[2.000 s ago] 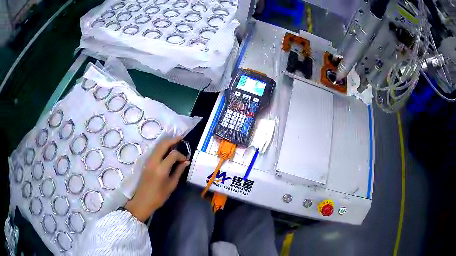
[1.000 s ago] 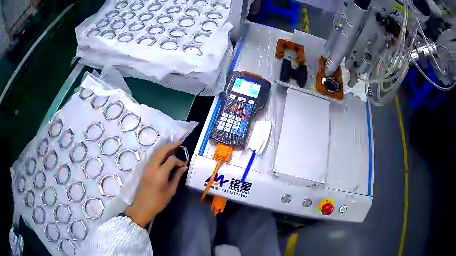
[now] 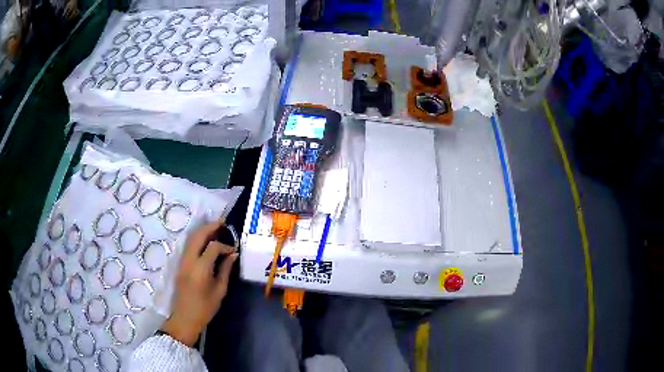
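Observation:
My left hand (image 3: 198, 280) is bare and holds a metal ring (image 3: 231, 236) between thumb and fingers, beside the right edge of the near foam tray (image 3: 161, 290). The tray carries rows of silver rings. On the white machine (image 3: 473, 218), an orange-brown fixture (image 3: 415, 103) has a ring in its dark centre, with the silver machine head (image 3: 453, 33) just above its rear part. A second orange-brown fixture (image 3: 354, 57) with black clamp pieces stands to its left. My right hand is not in view.
A handheld keypad (image 3: 297, 156) with an orange cable (image 3: 277, 251) lies on the machine's left, near a blue stick (image 3: 324, 238). A white flat plate (image 3: 400, 185) lies before the fixtures. A red emergency stop (image 3: 453, 281) is at the front. Stacked trays (image 3: 167, 120) stand behind left.
The view has turned, so machine and trays appear further left. The machine head now sits over the rear of the right fixture, and its ring shows more fully. My left hand still holds its ring.

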